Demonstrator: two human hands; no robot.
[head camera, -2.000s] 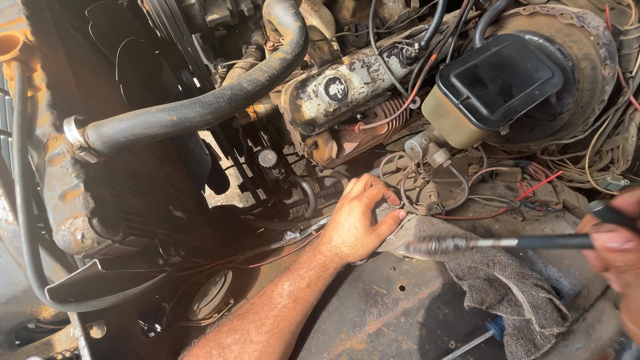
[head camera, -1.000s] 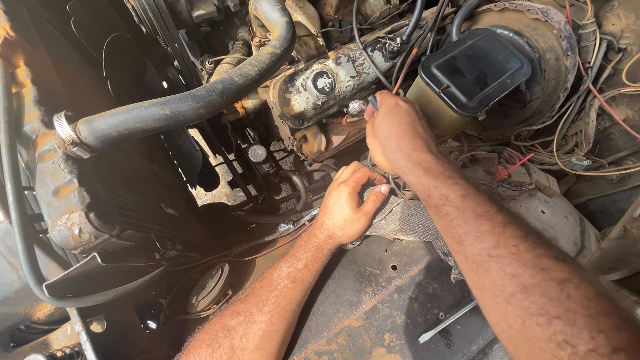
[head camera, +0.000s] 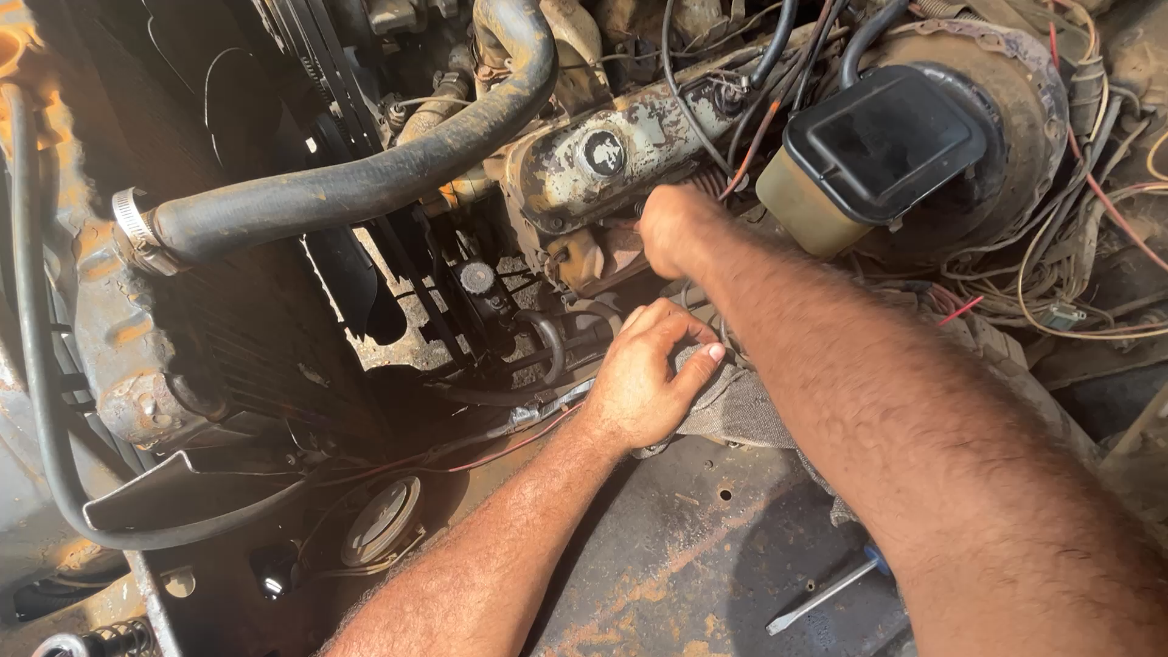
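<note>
My left hand (head camera: 650, 370) rests at the edge of the inner fender, its fingers bent over the edge beside a grey cloth (head camera: 744, 406). Past it, my right hand (head camera: 680, 233) is closed just below the peeling valve cover (head camera: 630, 151). Whatever the right hand holds is hidden by the hand itself. A brake master cylinder reservoir with a black lid (head camera: 885, 146) stands right of that hand. Beneath my right forearm a flat-blade screwdriver (head camera: 826, 598) lies on the fender metal, its blue handle partly covered by the arm.
A thick radiator hose (head camera: 356, 192) crosses the upper left, clamped at the rusty radiator (head camera: 137, 319). The round brake booster (head camera: 1031, 119) sits at the upper right, with loose wires (head camera: 1049, 246) around it. A round horn (head camera: 383, 522) is at the lower left.
The right hand came in from the right edge with a long thin black-handled tool, reached the engine beside the valve cover, then shifted slightly down and left. The left hand has stayed put.
</note>
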